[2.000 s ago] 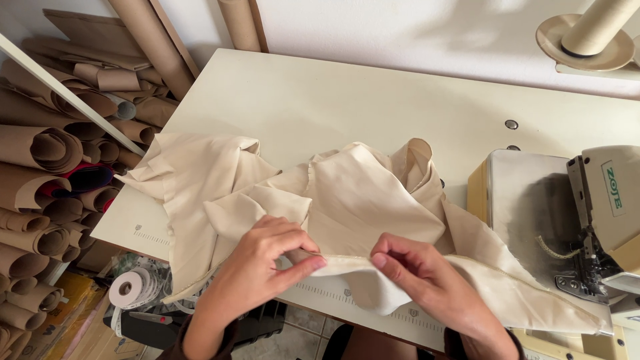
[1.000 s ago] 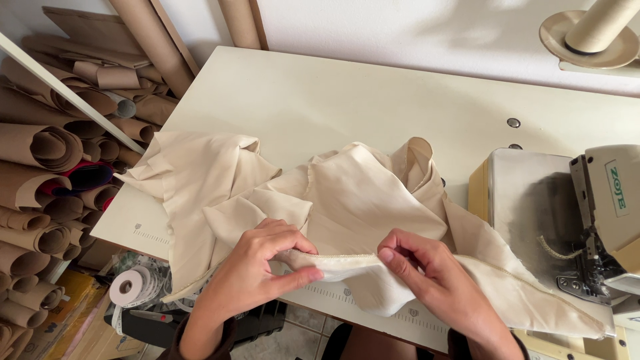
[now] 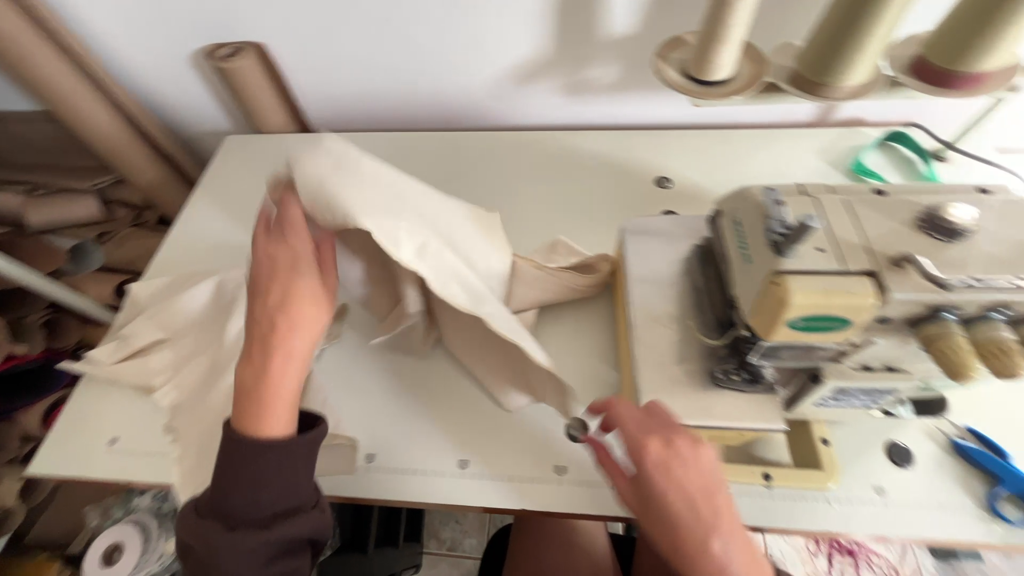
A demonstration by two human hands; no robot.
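Observation:
Cream fabric (image 3: 448, 248) stretches diagonally over the white table, its upper left part raised and blurred. My left hand (image 3: 292, 272) grips that raised part at the fabric's upper left. Near the fabric's lower right tip is my right hand (image 3: 632, 448), thumb and forefinger apart, beside a dark round disc on the tabletop; whether it touches the cloth tip cannot be told. More of the cream fabric (image 3: 184, 336) lies crumpled at the left, partly behind my left forearm. An overlock sewing machine (image 3: 832, 296) stands to the right of the cloth.
Blue-handled scissors (image 3: 992, 468) lie at the right edge. Thread cones (image 3: 848, 40) stand behind the machine, near a green band (image 3: 896, 156). Paper rolls (image 3: 72, 208) fill the left side. A white tape roll (image 3: 120, 548) sits below the table's left front edge.
My left hand has moved up and left, lifting the fabric. My hands, close together on the folded edge before, are now far apart. The view has shifted right.

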